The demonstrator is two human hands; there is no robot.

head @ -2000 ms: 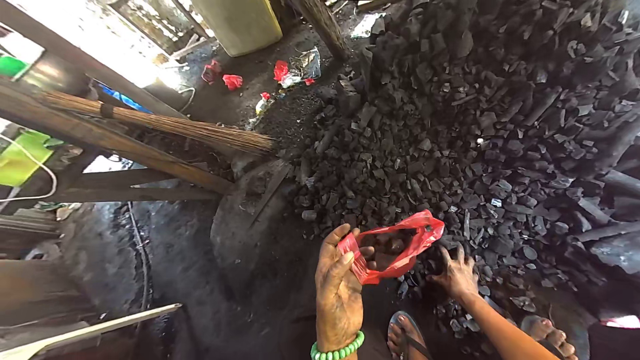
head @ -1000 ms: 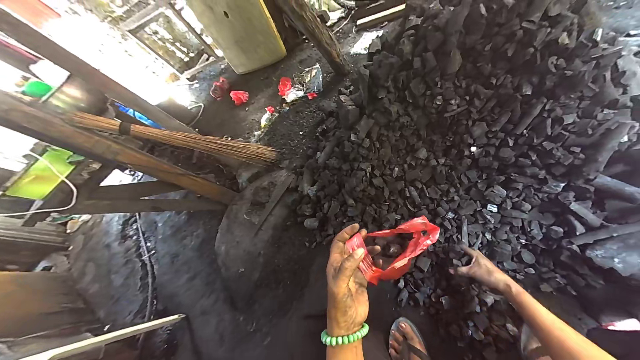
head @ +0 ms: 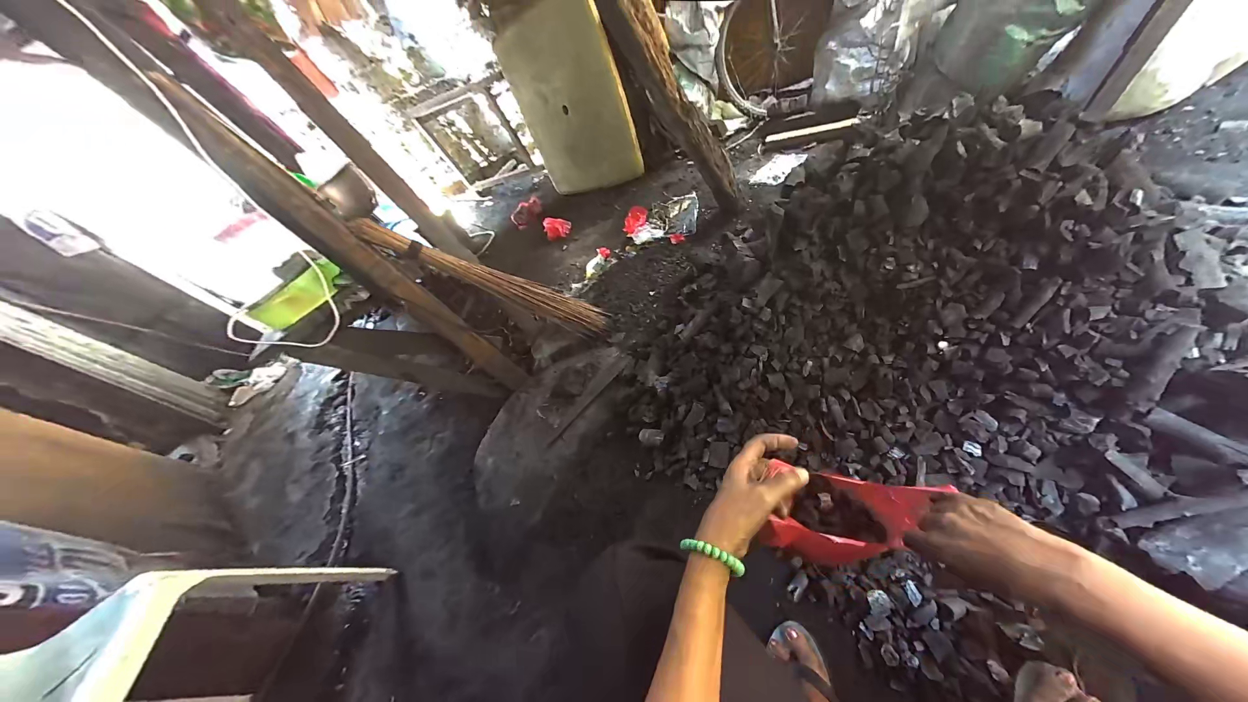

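Note:
Between my hands a red plastic bag [head: 829,548] is stretched wide, its mouth facing up, with dark charcoal pieces inside. My left hand [head: 756,492], with a green bead bracelet [head: 713,556] at the wrist, grips the bag's left rim. At the opposite rim, my right hand [head: 960,536] holds the plastic with its fingers partly hidden. The bag is just above the near edge of a large heap of charcoal [head: 877,322]. My sandaled foot [head: 799,651] shows below.
A stick broom [head: 497,283] leans by wooden beams on the left. A wooden post [head: 673,97] and a yellowish panel [head: 570,97] stand at the back, near red plastic scraps [head: 557,228]. At lower left is a pale chair-like edge [head: 156,595]; a bicycle wheel [head: 731,63] stands behind.
My right hand has come from the charcoal heap to the bag and taken hold of its right rim. The bag's mouth is pulled wider. The view has shifted.

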